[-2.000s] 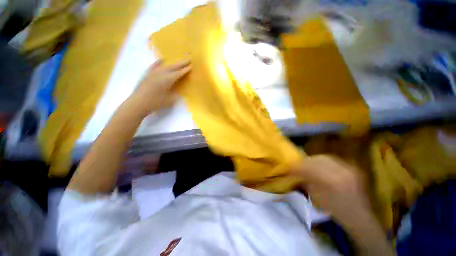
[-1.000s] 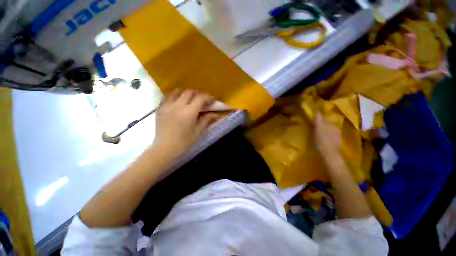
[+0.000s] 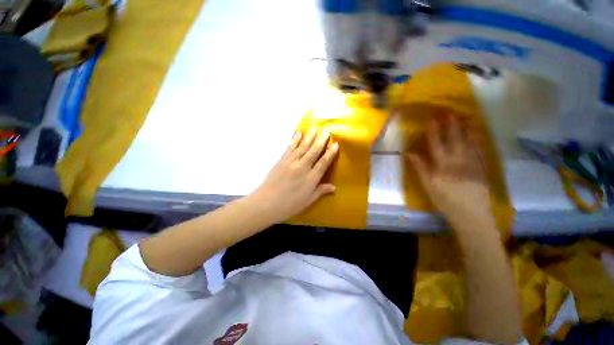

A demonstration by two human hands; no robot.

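A mustard-yellow cut panel (image 3: 350, 182) lies flat below the needle area, its front end over the table's front edge. My left hand (image 3: 299, 172) rests flat on its left part, fingers slightly apart. A darker yellow panel (image 3: 417, 162) lies right of the needle, also reaching over the edge. My right hand (image 3: 451, 158) lies flat on it, blurred, fingers spread. The presser foot area (image 3: 370, 81) of the white sewing machine (image 3: 538, 60) is at the top of the first panel, blurred and glaring.
Long yellow pieces (image 3: 128, 94) hang over the table edge (image 3: 175, 202) at left, beside a folded yellow bundle (image 3: 77, 34). Scissors with a yellow-orange handle loop (image 3: 580, 189) lie at right. Crumpled yellow cloth (image 3: 538, 283) is below the edge at right.
The view has swung back left. My left hand has moved from the darker panel to a panel below the needle. My right hand has risen from the crumpled cloth onto the darker panel.
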